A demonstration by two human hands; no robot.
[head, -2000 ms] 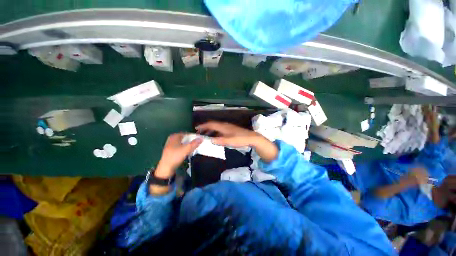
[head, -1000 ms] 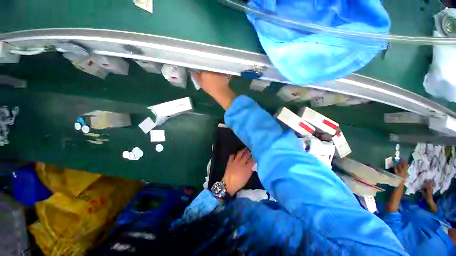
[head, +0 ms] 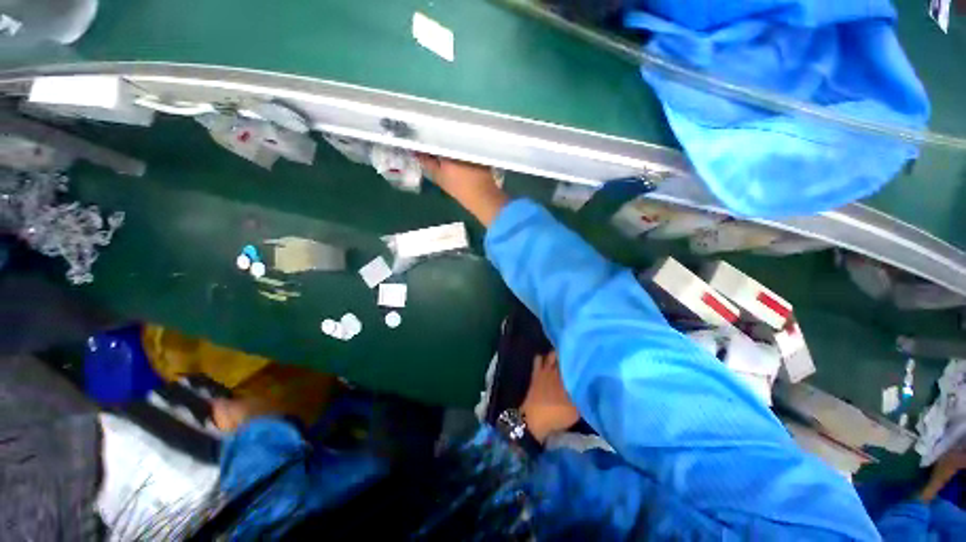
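Observation:
My right hand (head: 463, 182) reaches under the metal rail, beside a white unit (head: 396, 166). Its fingertips are hidden by the rail, so I cannot tell if it holds anything. My left hand (head: 550, 400), with a watch at the wrist, rests at the black tray (head: 512, 358) in front of me. The right sleeve partly covers the left hand and the tray, and the left fingers' grip is unclear. White wrapped units (head: 745, 354) lie at the tray's right side.
White boxes with red ends (head: 750, 293) lie right of the tray. A white box (head: 429, 240), square cards (head: 392, 295) and round discs (head: 344, 326) lie left on the green surface. A blue cloth (head: 802, 127) hangs over the rail (head: 530, 150). Another person's hand (head: 238, 411) shows lower left.
From two seconds ago, my right hand has left the white piece at the tray and gone under the rail. The view has swung left, and another person's hand now shows lower left.

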